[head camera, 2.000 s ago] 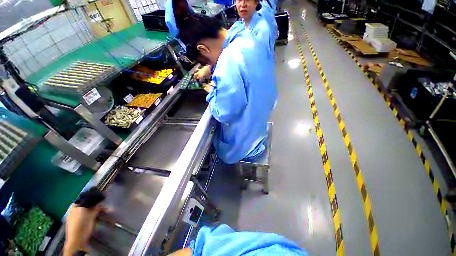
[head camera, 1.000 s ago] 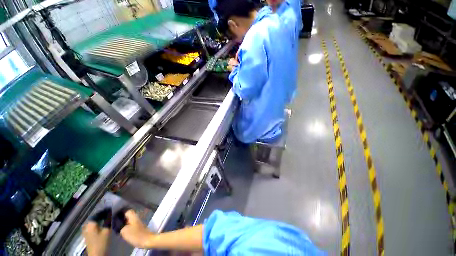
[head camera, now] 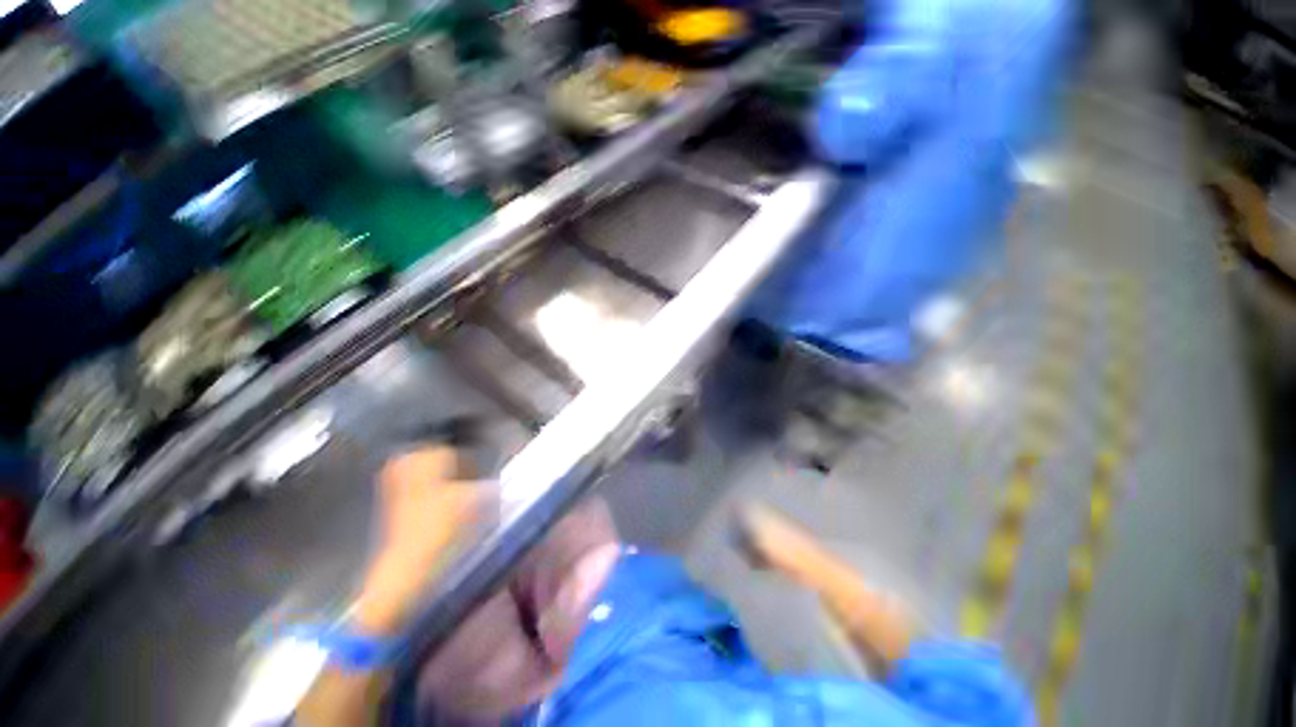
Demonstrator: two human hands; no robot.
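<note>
The view is strongly blurred. My left hand (head camera: 417, 511), with dark fingertip coverings and a blue wrist strap (head camera: 341, 642), is over the conveyor's metal plates at lower left, on the near side of the rail. Whether it holds anything is unclear. My right hand (head camera: 772, 543) is low and out to the right of the conveyor rail (head camera: 668, 324), above the floor. Its fingers are too blurred to read. The conveyor plates (head camera: 576, 324) run diagonally up to the right.
Bins of green components (head camera: 301, 270), beige components (head camera: 196, 338) and silver components (head camera: 88, 423) line the conveyor's far side. A red thing (head camera: 14, 551) shows at the left edge. A person in a blue smock (head camera: 924, 171) sits ahead by the rail. Yellow-black tape (head camera: 1012, 526) marks the floor.
The view has swung down and left. My hands, close together over the conveyor a second ago, are now far apart; the right one is outside the rail.
</note>
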